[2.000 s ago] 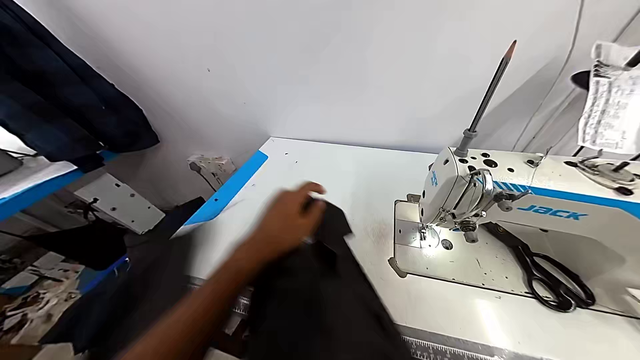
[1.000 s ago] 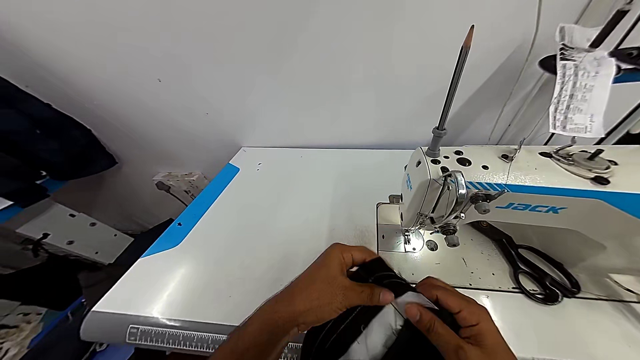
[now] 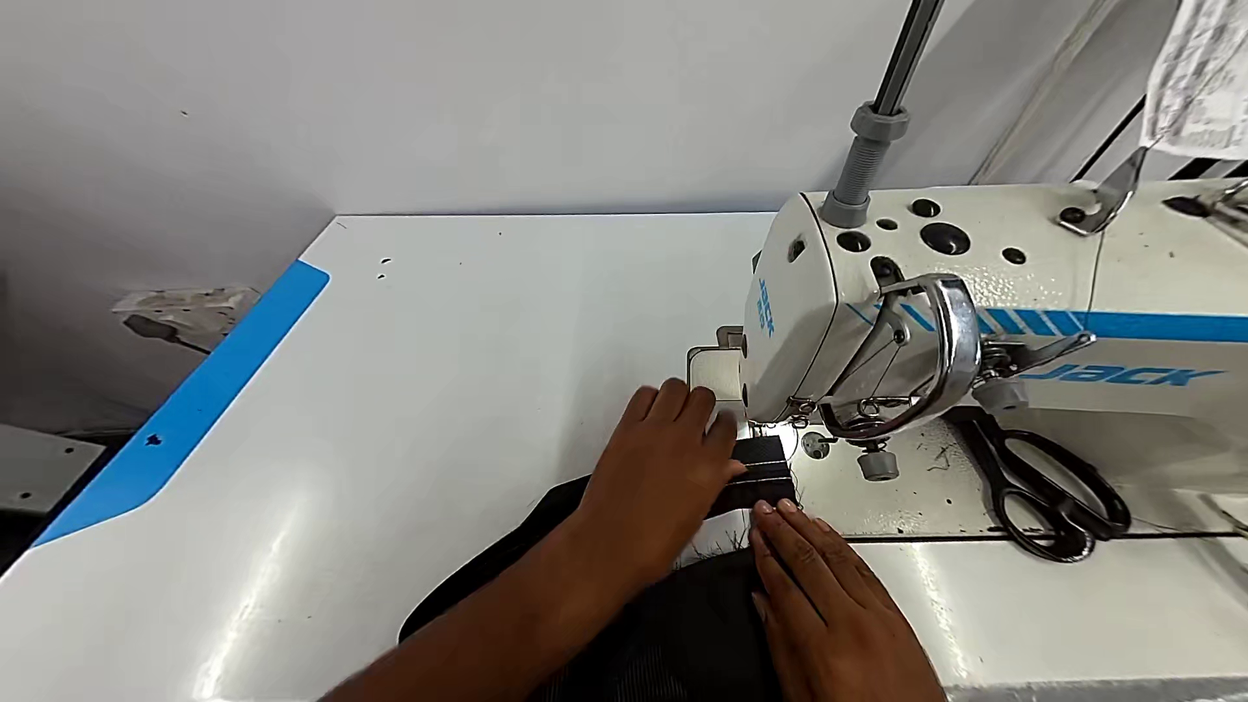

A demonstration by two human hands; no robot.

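Observation:
Black fabric with pale stitch lines lies at the bottom centre, its upper edge reaching the needle area of a white Jack sewing machine. My left hand rests on the fabric just left of the needle, fingers bent over its edge; whether it pinches the cloth cannot be told. Flat on the fabric, fingers extended and close together, my right hand lies below the needle area. The presser foot is mostly hidden behind the machine head and my left hand.
Black-handled scissors lie on the machine bed at the right. A grey post rises from the machine head. The white table has a blue edge strip at left. A printed paper hangs at the upper right.
Both hands, holding up the folded black fabric in front of the machine a second ago, have brought it to the needle area. The view has moved closer to the machine.

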